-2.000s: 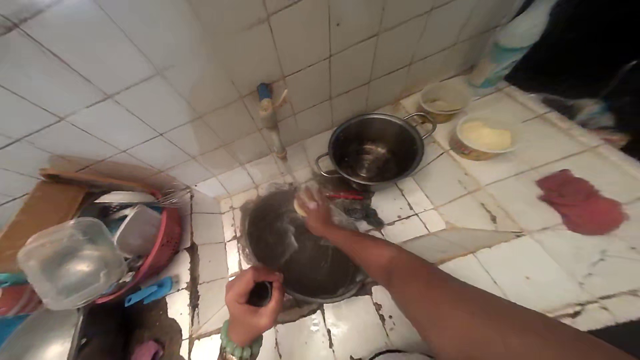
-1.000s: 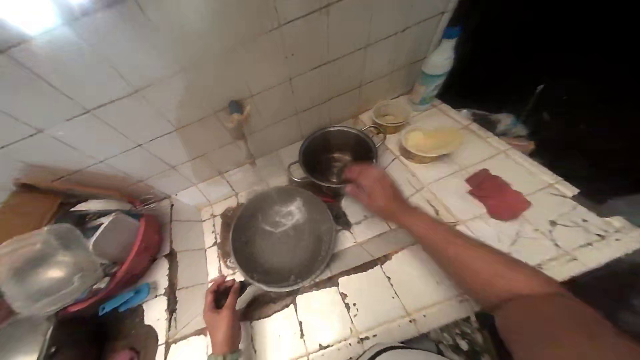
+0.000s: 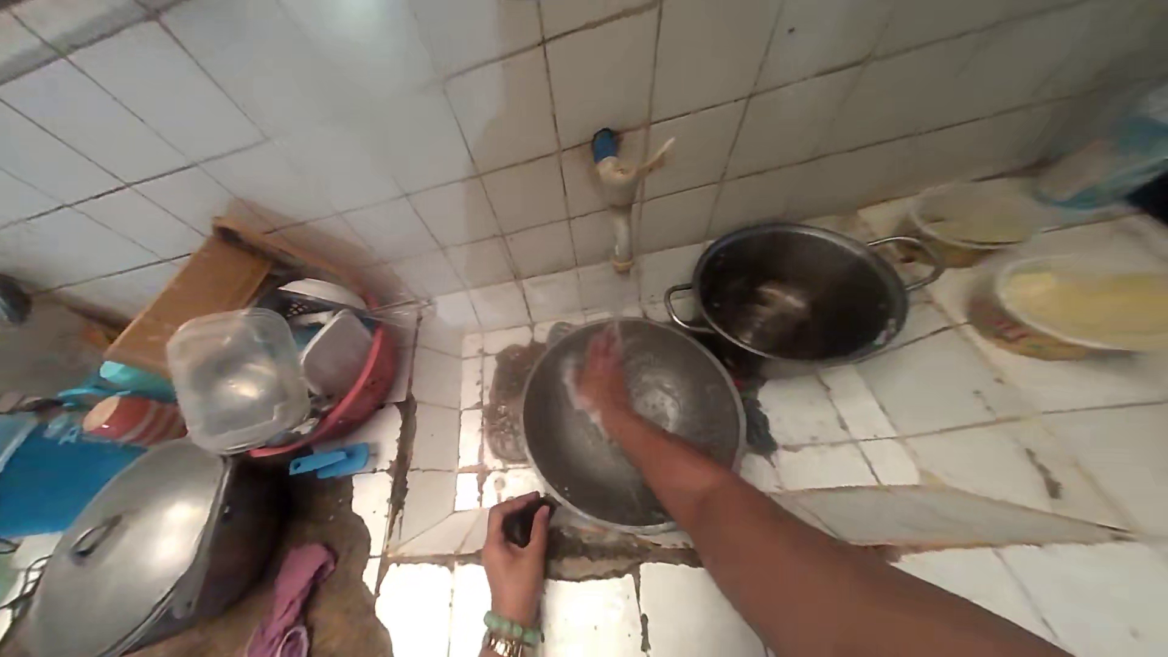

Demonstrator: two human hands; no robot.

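A grey metal wok (image 3: 680, 456) lies in the tiled sink, below a wall tap (image 3: 620, 196) from which a thin stream of water falls into it. My left hand (image 3: 518, 547), with a green bead bracelet at its wrist, grips the wok's dark handle (image 3: 527, 522) at the lower left rim. Inside the wok, my right hand (image 3: 602, 379) rests on the upper left of the bowl under the water; it is blurred, and whether it holds anything cannot be told. Just to the right stands a two-handled steel pot (image 3: 890, 342).
At left are a red basin (image 3: 370, 392) of dishes with a clear plastic container (image 3: 239, 379), a blue-handled tool (image 3: 330, 461), a large lidded pot (image 3: 137, 547) and a pink cloth (image 3: 294, 593). Two tubs, one (image 3: 972, 219) behind the other (image 3: 1040, 338), and a bottle (image 3: 1109, 164) stand at right.
My right hand has moved left from beside the steel pot into the wok. The wok, tilted up one second ago, sits lower in the sink. The view has shifted closer and to the left.
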